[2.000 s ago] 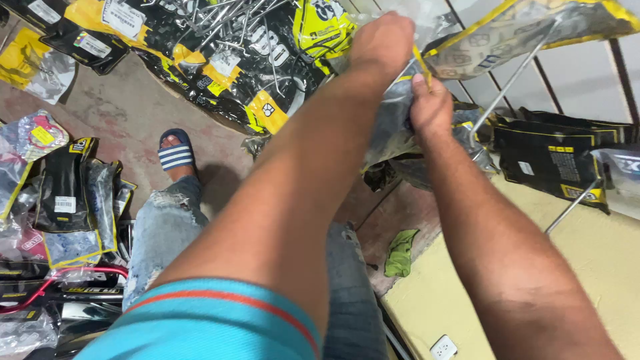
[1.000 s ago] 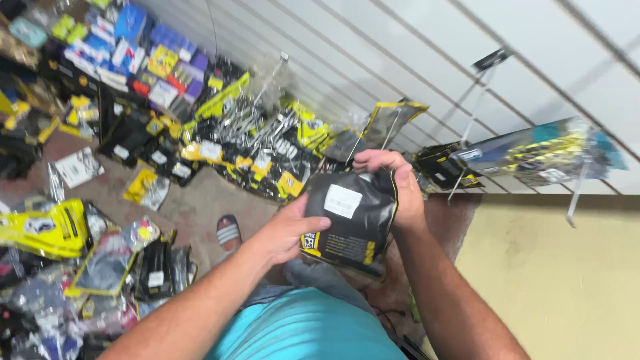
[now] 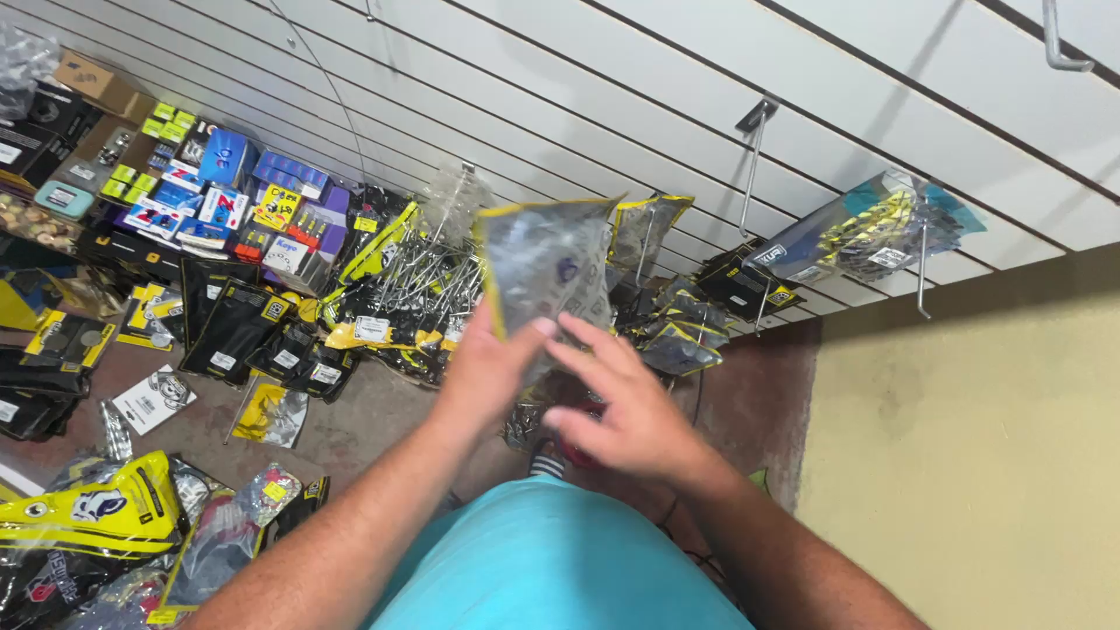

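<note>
A clear-fronted plastic packet with yellow edges (image 3: 551,258) is upright in my left hand (image 3: 486,372), gripped near its lower left side. My right hand (image 3: 612,402) is at the packet's lower right, fingers apart; whether its fingertips touch the plastic cannot be told. The packet's contents are blurred. Behind it, another yellow-edged packet (image 3: 652,227) hangs against the white slatwall panel (image 3: 560,105). Several clear packets (image 3: 687,337) and a black packet (image 3: 744,284) hang to the right. A pile of metal display hooks (image 3: 429,280) lies to the left of the held packet.
Small coloured boxes (image 3: 227,206) are stacked along the wall at left. Black packets (image 3: 232,328) and a yellow bag (image 3: 96,507) lie on the floor. A metal hook (image 3: 752,166) projects from the panel, and a blue-topped packet (image 3: 875,232) hangs near the yellowish wall (image 3: 954,437).
One second ago both hands held a black packet with its labelled side showing; now a clear, yellow-edged face shows in my left hand. My right hand's fingers have spread.
</note>
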